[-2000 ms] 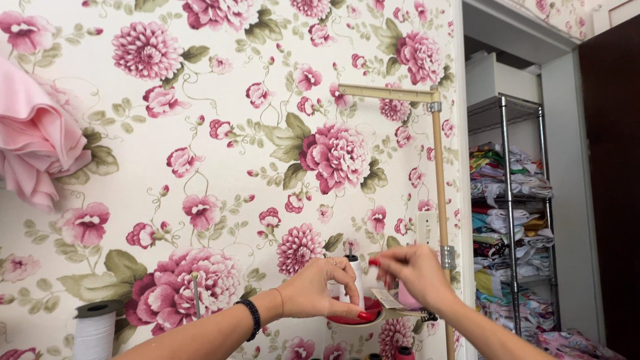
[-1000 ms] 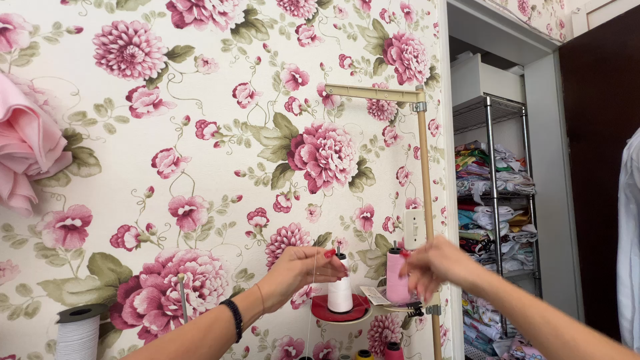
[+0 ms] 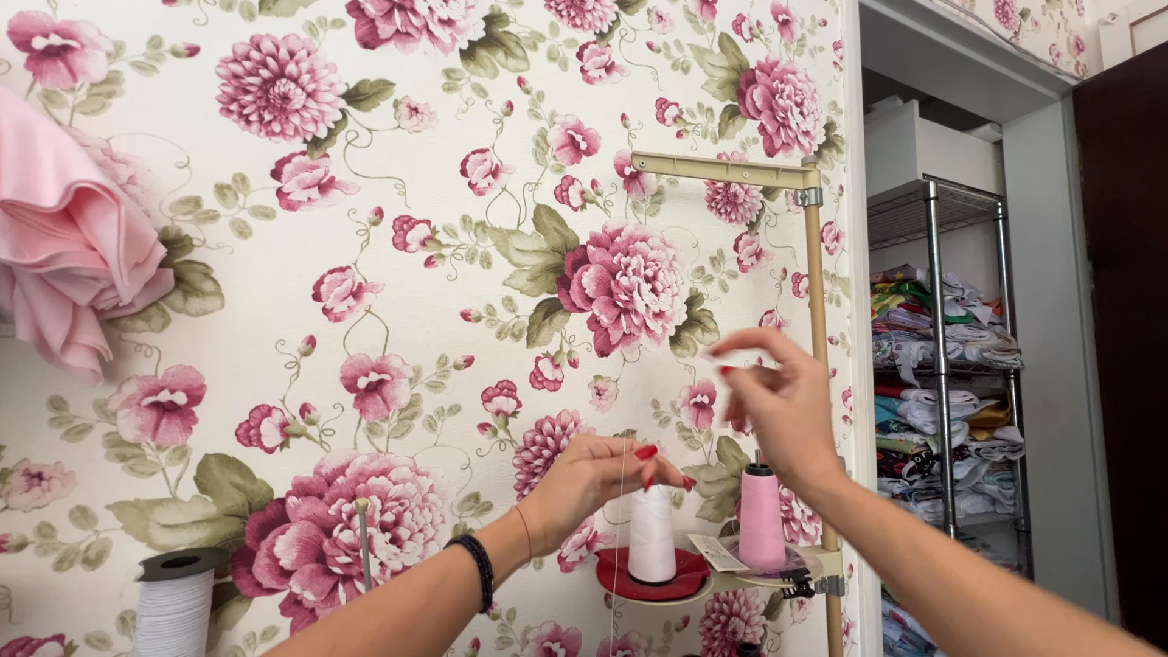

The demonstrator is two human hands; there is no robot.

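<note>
My left hand (image 3: 607, 479) is just above a cone of white thread (image 3: 651, 538), its thumb and fingertips pinched together; a thin white thread (image 3: 618, 547) runs down past it. The white cone stands on a red disc (image 3: 607, 575) of the thread stand. Up and to the right, my right hand (image 3: 776, 392) is raised and blurred, thumb and forefinger close together; whether it holds thread cannot be seen. Below it a cone of pink thread (image 3: 762, 525) stands on the stand beside a paper tag (image 3: 718, 554). The stand's beige pole (image 3: 815, 301) carries a guide arm (image 3: 721, 169) at the top.
A spool of white cord (image 3: 173, 607) stands at the lower left near a thin metal rod (image 3: 365, 547). Pink fabric (image 3: 68, 237) hangs at the left against flowered wallpaper. Through the doorway on the right, a wire shelf (image 3: 931, 214) holds folded fabrics (image 3: 944, 347).
My right hand has risen from beside the pink cone to above it. My left hand stays by the white cone's top. Two seconds ago both hands were close together, low over the stand.
</note>
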